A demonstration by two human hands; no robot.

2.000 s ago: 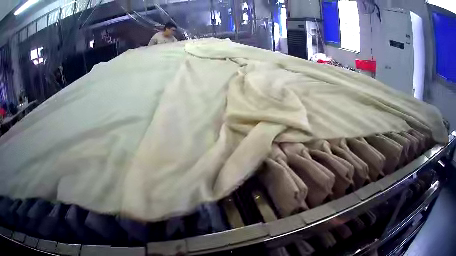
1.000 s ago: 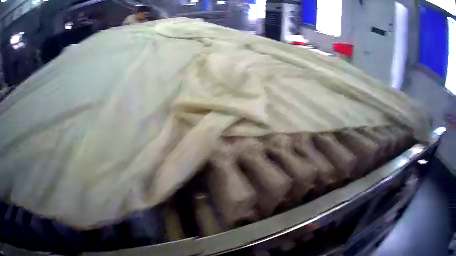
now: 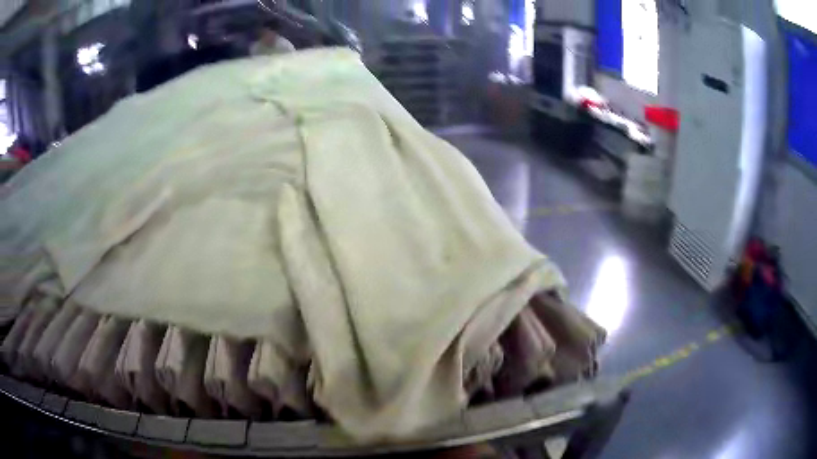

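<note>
A cream to pale green cover cloth (image 3: 224,242) lies wrinkled over the long rack, with one fold hanging down near the front edge. Below its hem a tight row of beige folded pieces (image 3: 188,363) shows, with more brownish-pink ones (image 3: 537,345) right of the hanging fold. The rack's front edge (image 3: 219,433) has pale blocks along it and ends in a corner at lower right. Neither of my hands is clearly in view; a small orange-brown patch under the front edge is too blurred to identify.
Grey floor (image 3: 555,242) with yellow lines lies right of the rack. A tall pale cabinet (image 3: 712,152), a dark bundle (image 3: 761,300) and a red box (image 3: 661,117) stand further right. A blurred person (image 3: 271,42) is at the rack's far end.
The view has shifted along the rack, so its right-hand corner and the floor beyond now show. The blue-grey pieces at lower left have left the picture.
</note>
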